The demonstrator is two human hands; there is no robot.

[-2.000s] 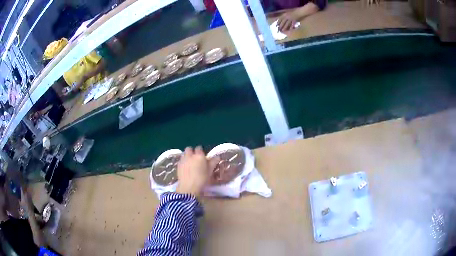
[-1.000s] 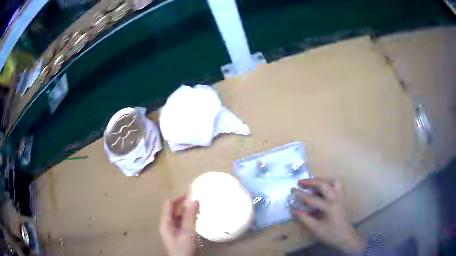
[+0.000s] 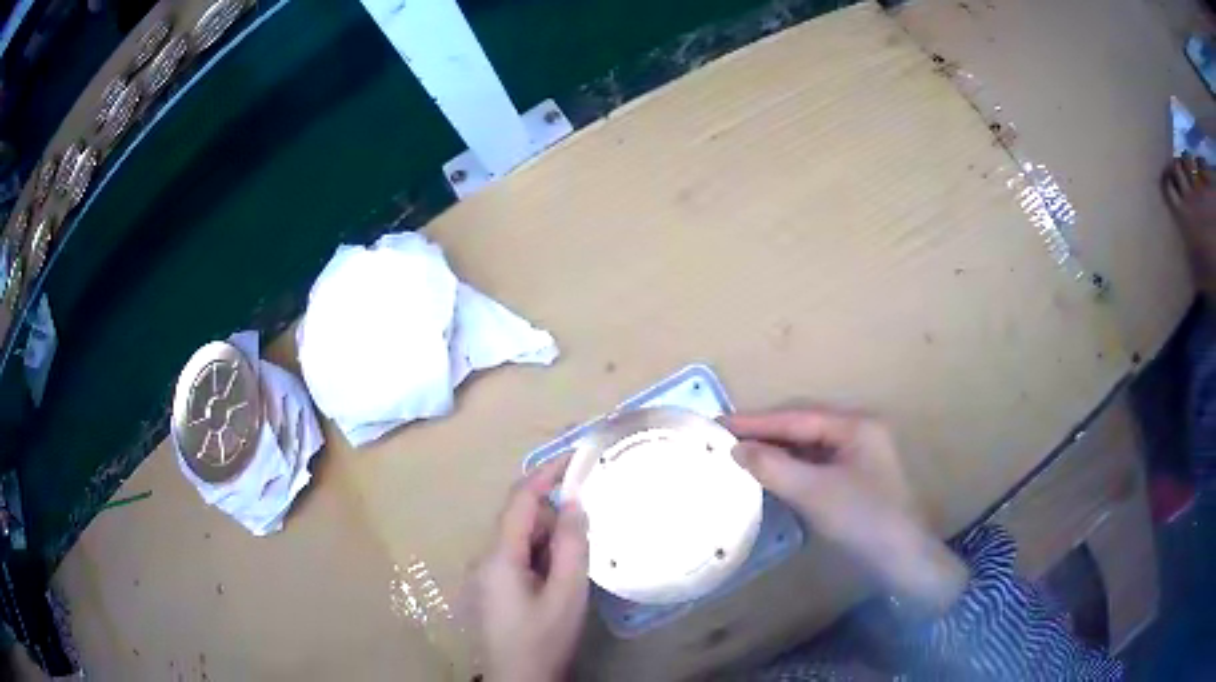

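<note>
A round pale housing (image 3: 667, 513) lies over a square white base plate (image 3: 696, 389), smooth face up with small dark holes near its edge. The plate's corners show around it; its posts are hidden. My left hand (image 3: 531, 586) holds the housing's left rim with thumb and fingers. My right hand (image 3: 847, 486) holds its upper right rim, slightly blurred. Whether the housing rests on the posts cannot be told.
A spoked housing (image 3: 220, 410) sits on white wrapping at the left. A white wrapped bundle (image 3: 380, 333) lies beside it. A white frame post (image 3: 460, 93) stands at the green belt (image 3: 174, 253). Another person's hand (image 3: 1191, 193) is at the right edge.
The housing has moved right, from beside the plate to over it. My right hand has gone from the plate's posts to the housing's rim. The view has shifted right.
</note>
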